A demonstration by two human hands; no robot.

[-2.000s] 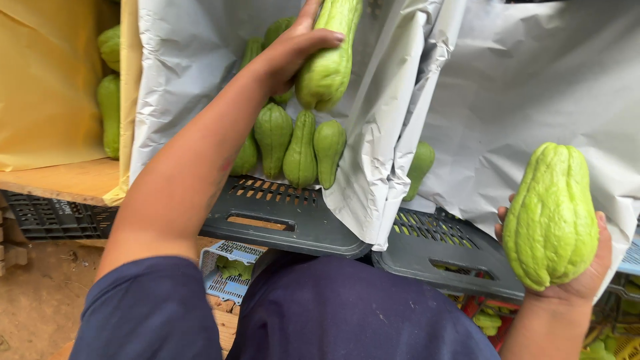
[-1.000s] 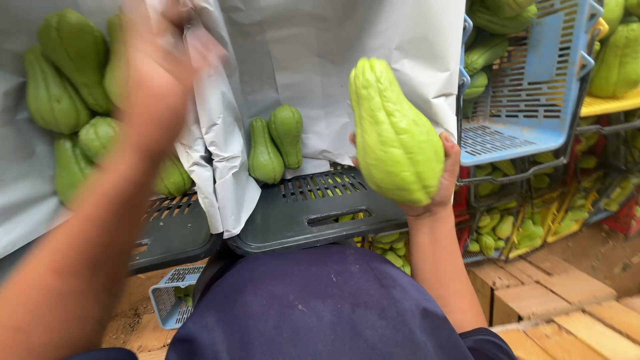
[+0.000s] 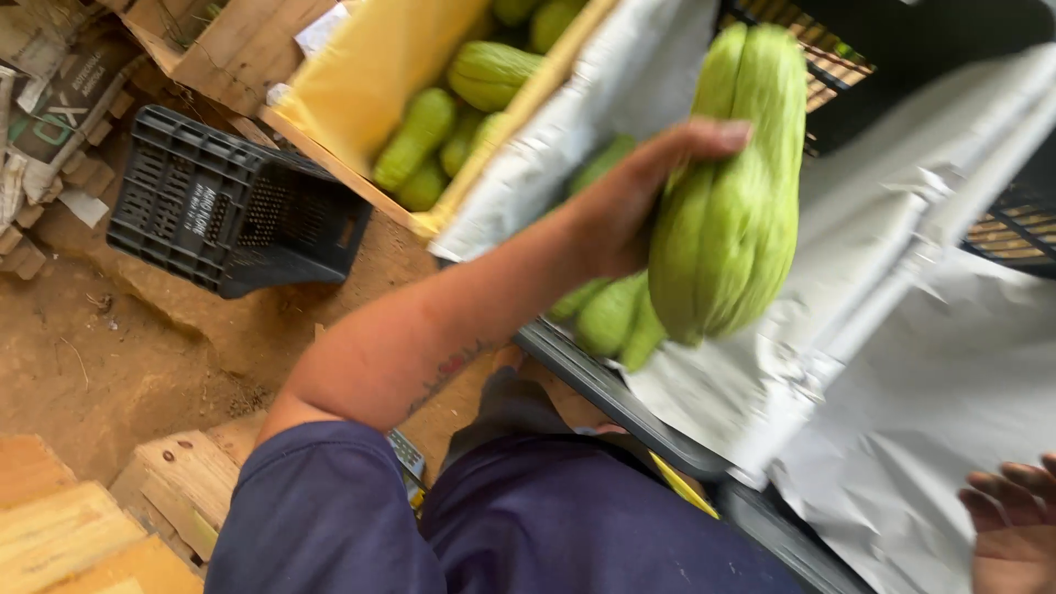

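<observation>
A large green chayote [image 3: 730, 198] is gripped in my left hand [image 3: 652, 190], held above a dark plastic crate [image 3: 610, 396] lined with grey-white paper [image 3: 701, 404]. Below it, smaller chayotes [image 3: 610, 318] lie in that crate, partly hidden by my forearm. My right hand [image 3: 1015, 520] shows only in part at the lower right edge, palm up with fingers apart, over a second sheet of pale liner [image 3: 907, 388]. Nothing is seen in its visible part.
Left of the lined crate stands a wooden box with yellow lining [image 3: 355, 91], holding several chayotes [image 3: 495, 74]. A black plastic crate [image 3: 239, 206] lies tilted on the dirt floor. Wooden boxes [image 3: 177, 487] stand at the lower left, and a printed sack [image 3: 62, 107] lies at the upper left.
A chayote is now in my left hand, which looked empty and blurred one second ago. My right hand, which held one then, now shows open fingers. The view has swung left.
</observation>
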